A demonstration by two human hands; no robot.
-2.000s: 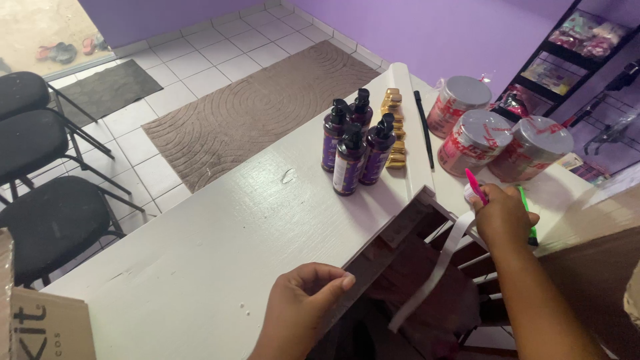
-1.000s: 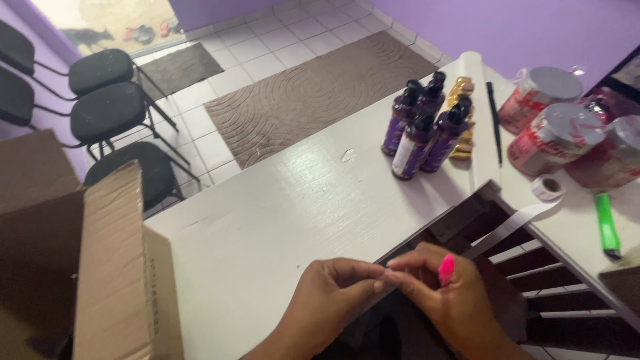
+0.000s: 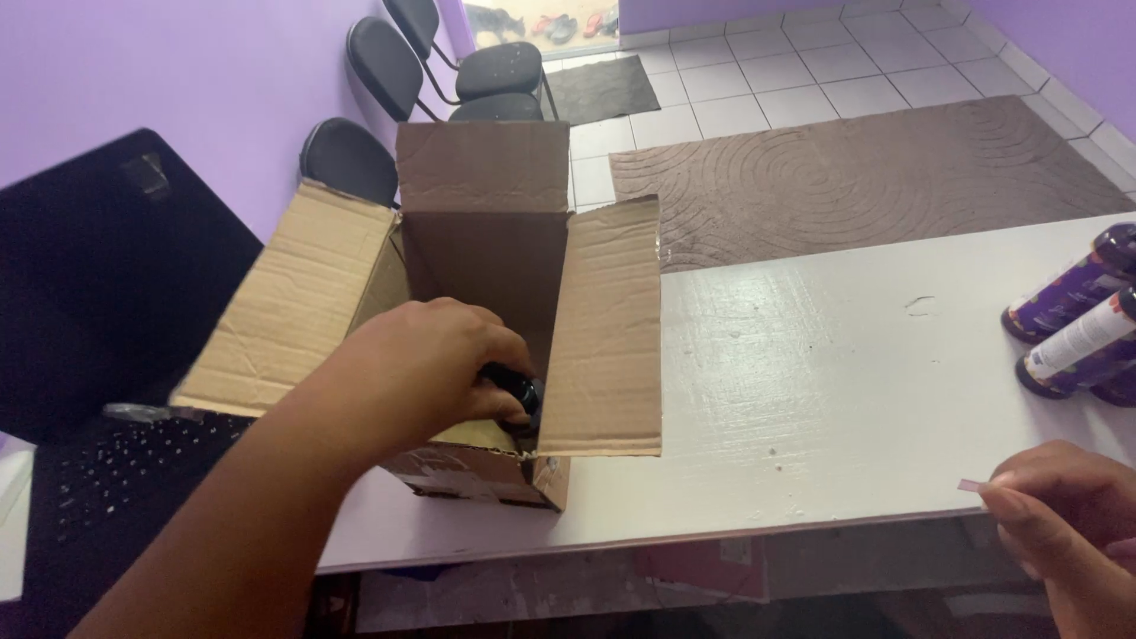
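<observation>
My left hand [image 3: 444, 359] reaches into an open cardboard box [image 3: 608, 328] and is closed around the black top of a bottle [image 3: 512, 387]; the rest of that bottle is hidden in the box. At the right edge, my right hand [image 3: 1056, 510] pinches a small pale strip [image 3: 969, 485] between thumb and forefinger, over the near edge of the white table [image 3: 799, 373]. Several purple bottles with dark caps [image 3: 1078, 342] stand close together on the table, above my right hand.
An open black laptop [image 3: 115, 266] lies left of the box, its keyboard partly behind my left forearm. Black chairs [image 3: 497, 71] stand beyond the box, against the purple wall. A brown patterned rug [image 3: 852, 177] lies on the tiled floor past the table.
The view has swung left to the box. My hands, together one second ago, are now apart: the left is in the box on a black bottle top, the right at the right edge with a strip.
</observation>
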